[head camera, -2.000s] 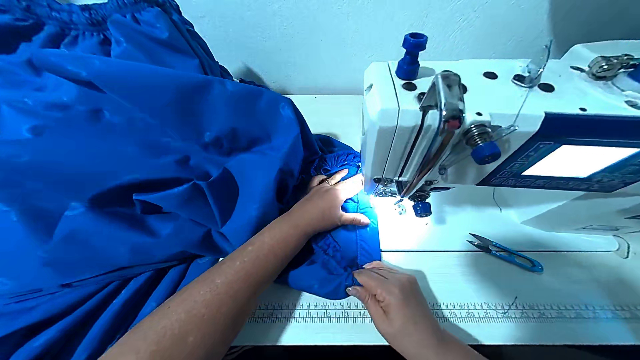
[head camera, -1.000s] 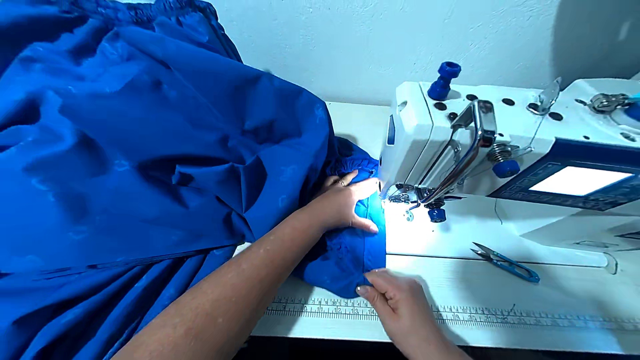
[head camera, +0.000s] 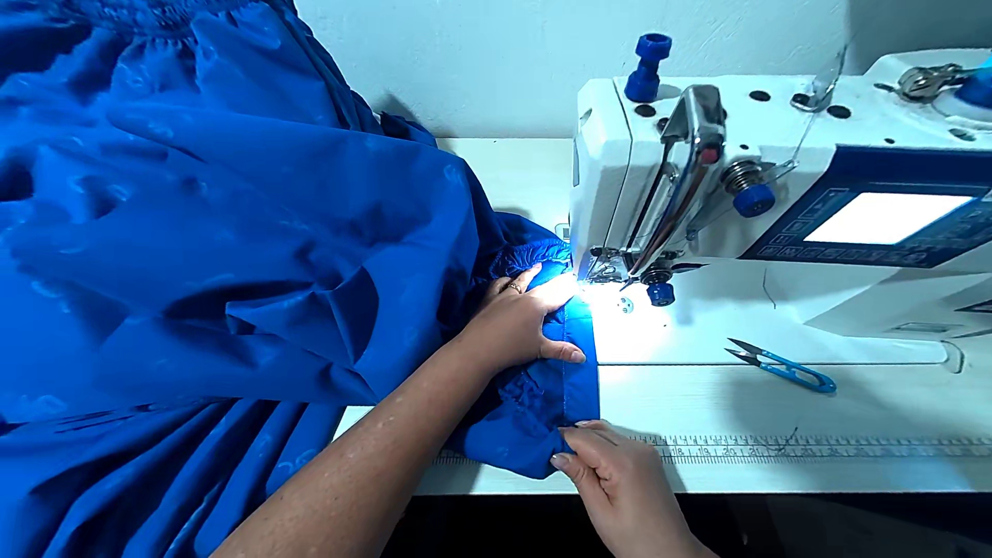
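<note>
Blue fabric (head camera: 325, 256) with gathered parts covers the left side, and its stitched edge band (head camera: 580, 387) lies at the sewing machine's needle area. My left hand (head camera: 527, 318), with a ring on one finger, lies on the fabric with fingers spread, its fingertips close beside the lit presser foot. My right hand (head camera: 612, 465) pinches the lower corner of the band between thumb and fingers near the table's front edge. The white sewing machine (head camera: 604, 170) stands right of the fabric; glare hides the exact stitching point.
Blue-handled thread snips (head camera: 783, 368) lie on the table right of the needle area. A ruler tape (head camera: 736, 448) runs along the front edge, with a loose thread over it. The machine's control panel (head camera: 883, 209) is lit. A pale wall (head camera: 465, 62) rises behind.
The view has shifted somewhat between frames. Both hands keep nearly the same hold on the fabric.
</note>
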